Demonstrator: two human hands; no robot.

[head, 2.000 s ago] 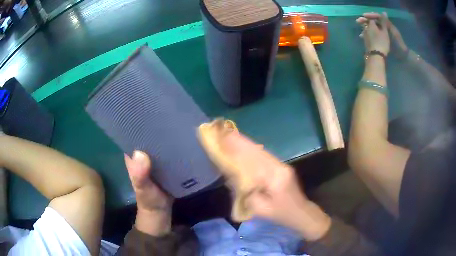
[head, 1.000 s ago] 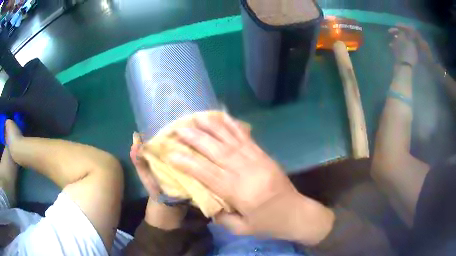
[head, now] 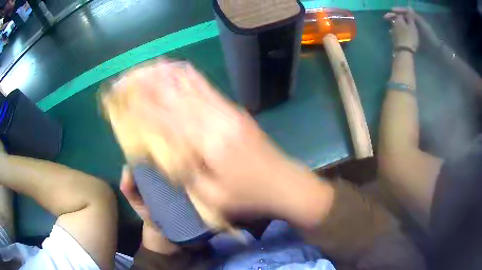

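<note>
A grey speaker with a ribbed mesh (head: 168, 203) is held tilted above the green work surface, in front of my body. My left hand (head: 138, 203) grips its lower left side, with the thumb showing and the rest partly hidden. My right hand (head: 211, 137), blurred by motion, presses a tan-yellow cloth (head: 138, 126) over the upper part of the speaker. The hand and cloth hide the speaker's upper end.
A second speaker (head: 240, 66) with a wood-grain top stands upright beyond my right hand. An orange-headed mallet (head: 346, 87) lies to its right. A neighbour's arms rest at the right. Another neighbour's arm and a dark speaker (head: 34, 126) are at the left.
My right hand and the cloth have moved up and left from the speaker's lower part to its upper end. The held speaker is lower and tilted, with ribbed mesh showing.
</note>
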